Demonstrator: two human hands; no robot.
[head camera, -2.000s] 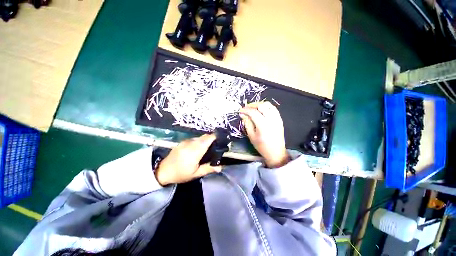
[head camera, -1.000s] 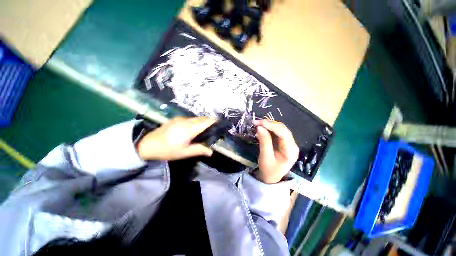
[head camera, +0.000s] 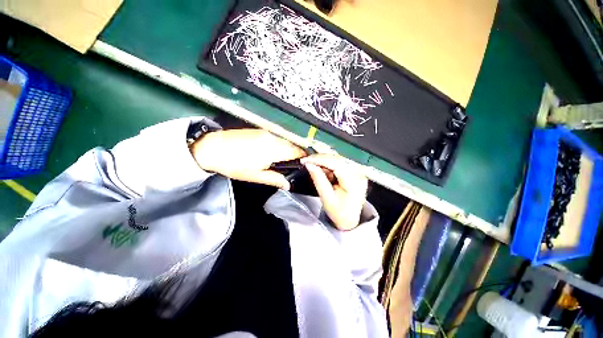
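A black body (head camera: 295, 175) is held in front of my jacket, just off the bench's front edge. My left hand (head camera: 248, 155) is closed around it and hides much of it. My right hand (head camera: 340, 188) is at its right end, thumb and fingertips close together against it; whether they hold a pin cannot be seen. The black parts tray (head camera: 403, 119) lies on the green bench beyond my hands. A heap of thin white pins (head camera: 297, 63) covers its left and middle. Small black parts (head camera: 436, 152) lie at its right end.
A tan board (head camera: 423, 33) lies behind the tray, with part of a black body at the top edge. Another tan board (head camera: 66, 16) is at upper left. A blue basket (head camera: 41, 125) stands at left. A blue bin (head camera: 534, 198) with black pieces is right of the bench.
My right hand has left the pins in the tray and moved in to the black body at my left hand. The view has shifted, so the tray and boards sit higher in the picture.
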